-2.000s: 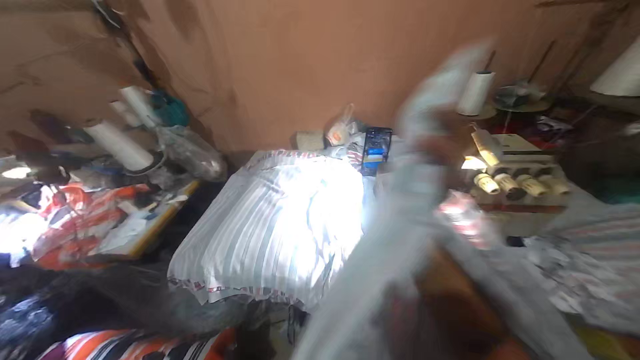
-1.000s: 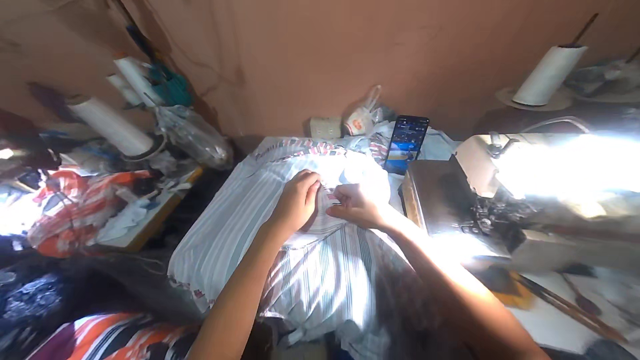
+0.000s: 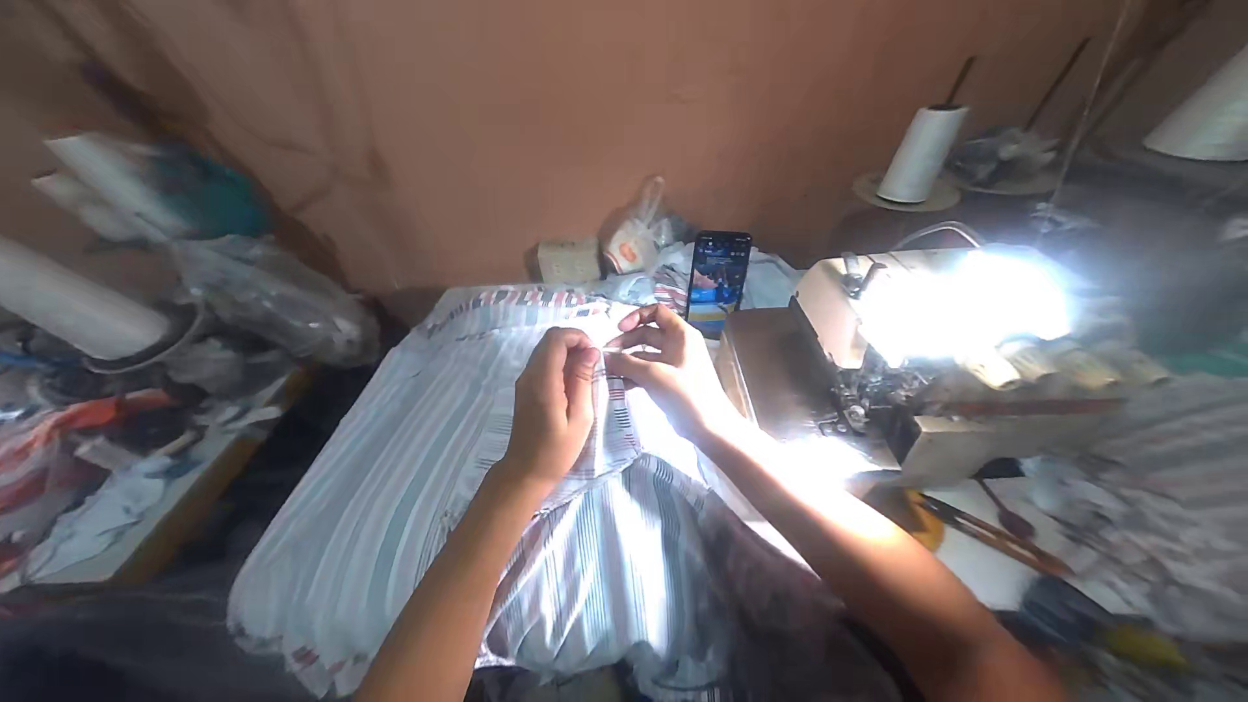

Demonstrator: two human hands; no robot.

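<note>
Striped white cloth lies spread in a heap in the middle of the head view, with more of it hanging toward me. My left hand pinches a small part of the cloth between thumb and forefinger. Right beside it, my right hand pinches the same spot, its fingers curled and nearly touching the left thumb. A narrow banded strip of the fabric runs down below my fingertips. What exactly sits between the fingertips is too small to tell.
A sewing machine with a glaring lamp stands at right. A smartphone leans behind the cloth near a small box. A thread cone stands at back right. Scissors lie at lower right; a plastic bag is at left.
Two seconds ago a blurred cloth was raised at right; it is no longer raised. Since one second ago both hands remain together over the striped cloth, and the view has shifted.
</note>
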